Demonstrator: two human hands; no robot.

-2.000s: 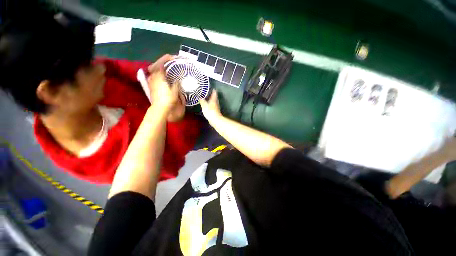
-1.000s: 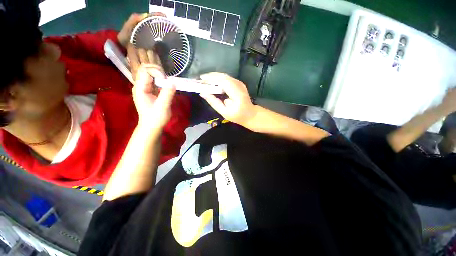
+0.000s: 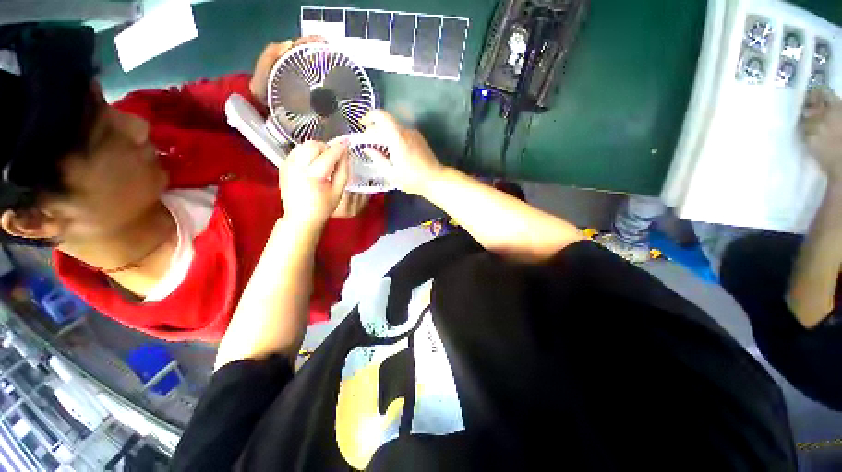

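A small white fan (image 3: 322, 100) with dark blades and a round slatted rim is held by the person in red. Just below it, my left hand (image 3: 314, 180) and my right hand (image 3: 403, 152) hold a round white slatted grille (image 3: 372, 175) by its two sides. My left fingertips pinch its left edge, and my right fingers are on its upper right edge. The grille is tilted and partly hidden by my fingers. Whether it touches the fan is unclear.
A person in red (image 3: 198, 249) sits close at left. A dark strip with light-edged squares (image 3: 403, 46) and a black boxy device with cords (image 3: 531, 51) lie on the green bench. At right, another person's arm (image 3: 822, 221) reaches over a white tray (image 3: 739, 175) holding several round units.
The grille, seen edge-on a second ago, now shows its slats. Earlier still, my hands were around the fan's round head. The view has shifted, bringing more floor into sight at right.
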